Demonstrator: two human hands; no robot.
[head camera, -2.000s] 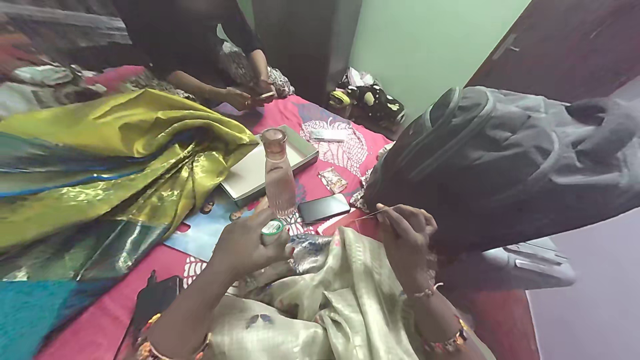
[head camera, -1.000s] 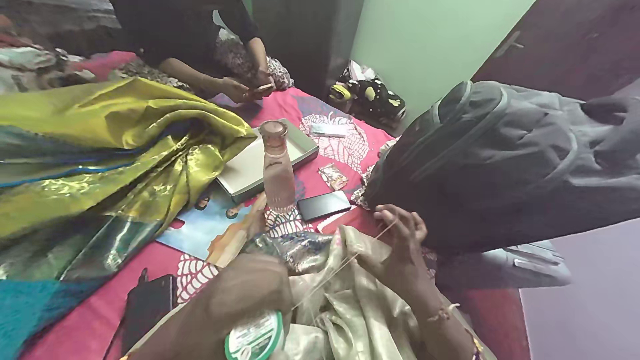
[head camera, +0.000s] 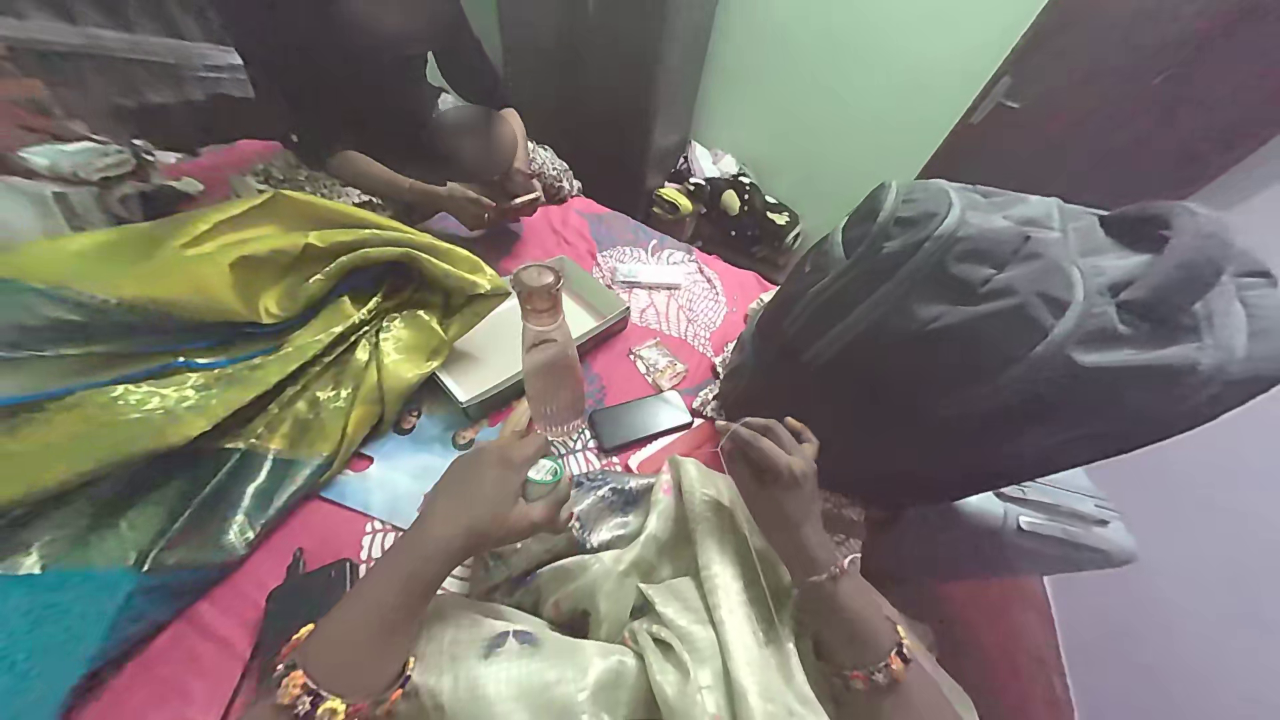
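Note:
My left hand (head camera: 505, 495) holds a small spool of thread (head camera: 543, 472) with a green-rimmed end, just below a pinkish bottle (head camera: 552, 370). Fingers closed, my right hand (head camera: 775, 470) pinches a thin thread that loops near the fingertips and trails down; whether a needle is in the fingers cannot be told. Pale gold silky cloth (head camera: 690, 600) lies over my lap, beneath and between both hands. A black smartphone (head camera: 640, 420) rests on the pink patterned bedspread (head camera: 590, 225) beyond the cloth.
An open shallow box (head camera: 490, 350) stands behind the bottle. Shiny yellow-green fabric (head camera: 330, 290) spreads at left, beside a picture sheet (head camera: 400, 470). A black bag (head camera: 300, 600) lies lower left. A large dark grey covered object (head camera: 960, 340) fills the right. Another person (head camera: 400, 180) sits across, holding a phone.
My left hand, low and blurred with the spool a second ago, has moved up and forward near the bottle. My right hand stays near the gold cloth's upper edge.

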